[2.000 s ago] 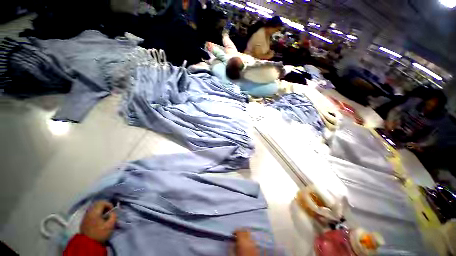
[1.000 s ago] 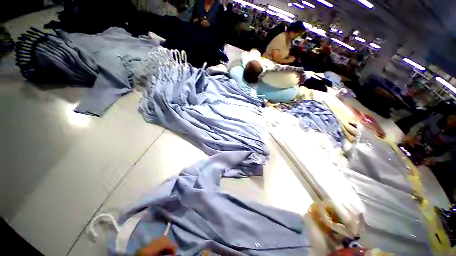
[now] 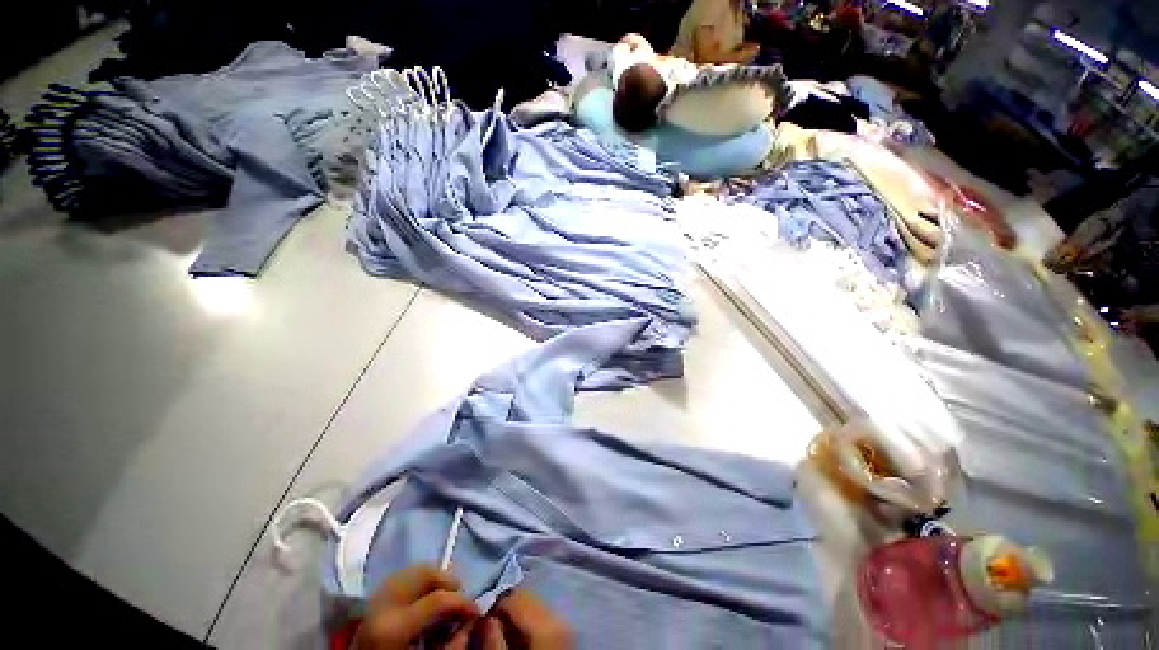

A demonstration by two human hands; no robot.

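A light blue shirt [image 3: 610, 508] lies spread on the white table [image 3: 318, 343], with a white hanger [image 3: 305, 521] at its neck at the lower left. My left hand [image 3: 413, 612] and my right hand [image 3: 528, 622] are close together at the bottom edge, over the shirt front. A small peak of cloth is pinched between them. A slim pale pointed tool [image 3: 451, 538], perhaps snips, sticks up from my left hand. The fingertips partly hide each other. Small pale buttons show on the placket to the right.
A pile of blue shirts on white hangers [image 3: 508, 229] lies ahead, another on black hangers [image 3: 140, 152] farther left. To the right are tape rolls [image 3: 858, 464], a pink-red bottle [image 3: 909, 590], long white packets [image 3: 826, 343] and poly bags [image 3: 1017, 394]. A plush toy [image 3: 686, 121] lies behind.
My hands have come together over the shirt front, with cloth pinched between them. The view has shifted, so the shirt and hanger show higher in the frame than one second ago.
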